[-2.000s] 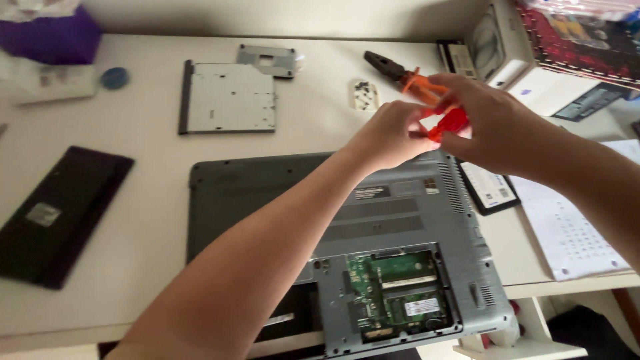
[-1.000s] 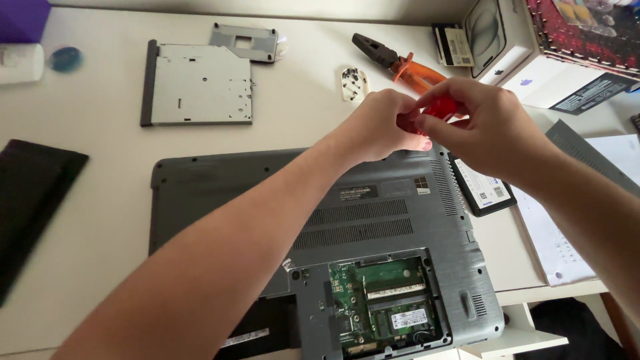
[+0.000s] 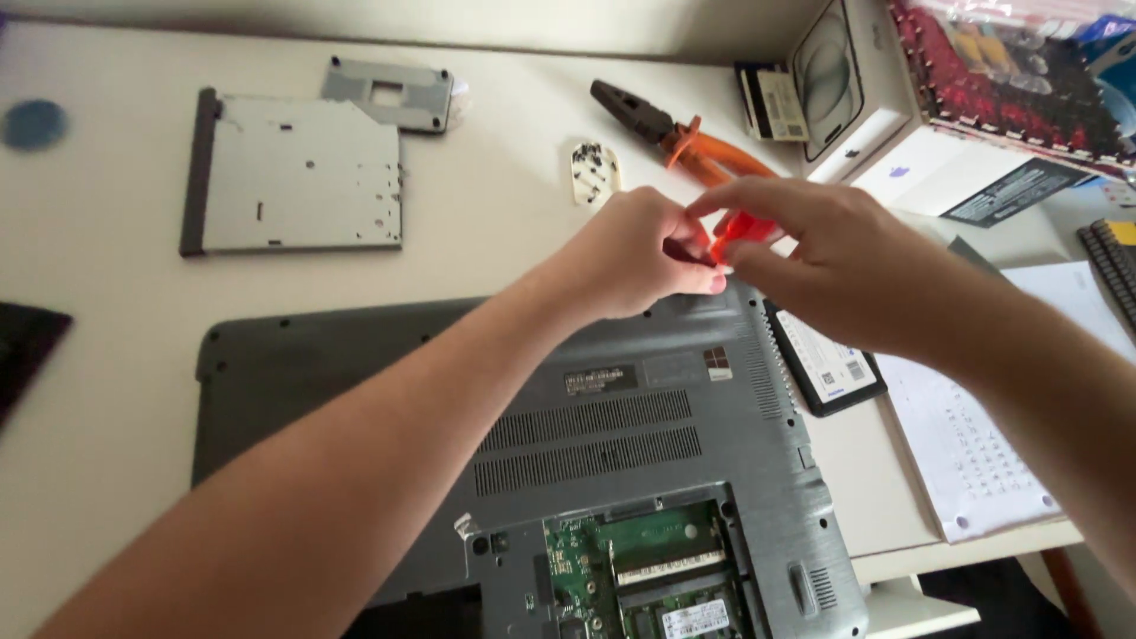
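Note:
A grey laptop [image 3: 621, 346] lies bottom side up, its lower bay exposing a green circuit board [image 3: 657, 532] and a memory module [image 3: 697, 617]. At its far right corner, my right hand [image 3: 790, 240] holds a red-handled tool [image 3: 744, 232], probably a screwdriver, whose tip is hidden. My left hand [image 3: 652, 253] is beside it, fingertips close together at the tool's lower end; whether they grip it or a small part cannot be told. Just beyond my hands is a small cream tray [image 3: 595, 173] with several dark screws.
Combination pliers [image 3: 674, 133] with orange handles lie behind my hands. An optical drive [image 3: 302, 173] and a metal bracket [image 3: 390, 93] are at the back left. To the right are a solid-state drive [image 3: 825, 359], written paper [image 3: 967, 444], a phone box [image 3: 852, 80] and a dark card [image 3: 772, 102].
Both hands stay at the laptop's far right corner around the red tool. Two seconds ago they were slightly farther above the corner. The view has shifted somewhat.

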